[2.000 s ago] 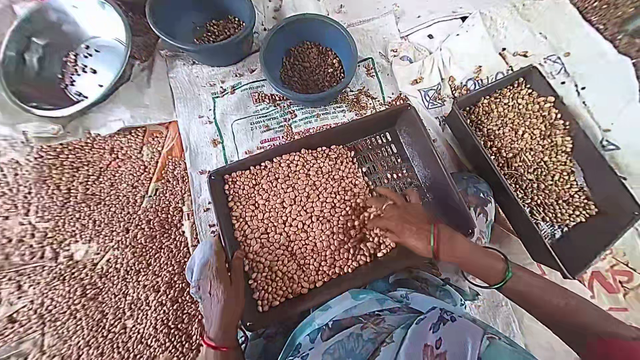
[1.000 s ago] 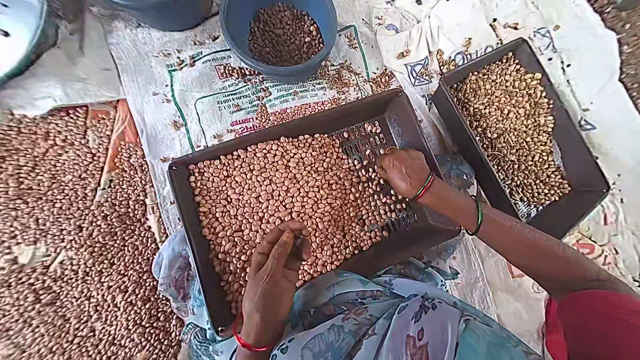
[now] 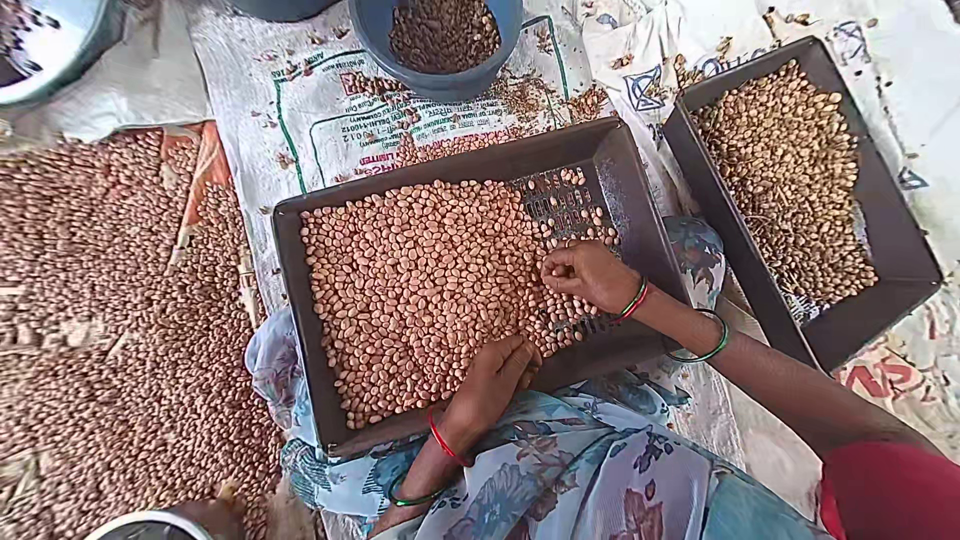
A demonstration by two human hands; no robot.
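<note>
A dark rectangular tray (image 3: 637,206) with a slotted bottom lies across my lap, mostly covered by pale pinkish-brown seeds (image 3: 420,277). My left hand (image 3: 499,379) rests over the seeds at the near side, fingers bent together; whether it holds a seed cannot be seen. At the right part of the heap is my right hand (image 3: 589,274), thumb and fingertips drawn together just above the seeds and slots. Its fingertips hide whatever may be between them. Some slots at the tray's right end show through scattered seeds.
A second dark tray (image 3: 900,225) of brownish seeds or pods stands at the right. Beyond my tray is a blue plastic bowl (image 3: 450,82) of dark seeds. Many seeds (image 3: 135,322) cover the ground at left. A metal basin (image 3: 67,67), printed sacks (image 3: 247,112) and a round rim (image 3: 150,521) also show.
My left hand was at the tray's left edge two seconds ago and is now over the near side of the seeds. More seeds lie over the slots at right than two seconds ago.
</note>
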